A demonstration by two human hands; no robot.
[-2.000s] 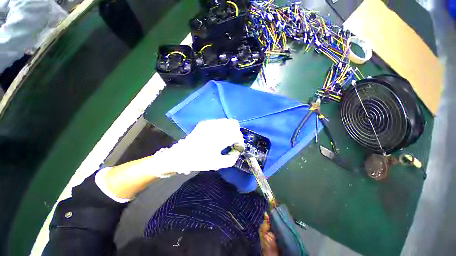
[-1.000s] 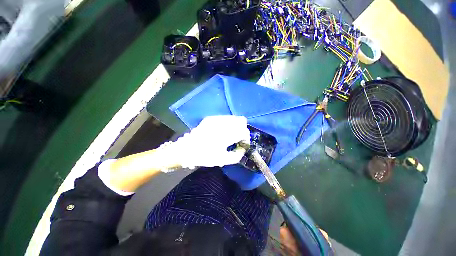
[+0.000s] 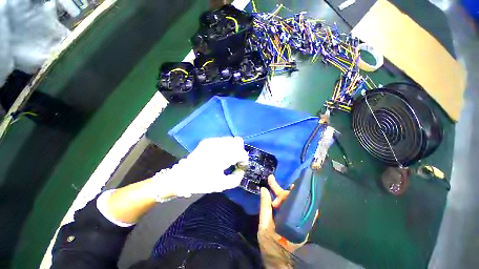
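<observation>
A square black housing with silvery contacts lies open side up on a folded blue cloth. My left hand, in a white glove, holds the housing's left side; its fingertips are over the housing, and what they pinch is too blurred to tell. My right hand, bare, has the soldering iron's blue-grey handle in it, with thumb or finger tips at the housing's lower right corner. The iron's silvery barrel points up and away from the housing, over the cloth's right edge, near the cutters.
Black housings with yellow wires stand behind the cloth. A pile of wired parts, a tape roll and cardboard lie at the back right. A fan, a brown dish and a blade are right. A conveyor runs left.
The iron's barrel has swung from the housing up to the right. My right hand has moved up to the housing's corner. On the conveyor at left, a dark item with wire shows farther into view.
</observation>
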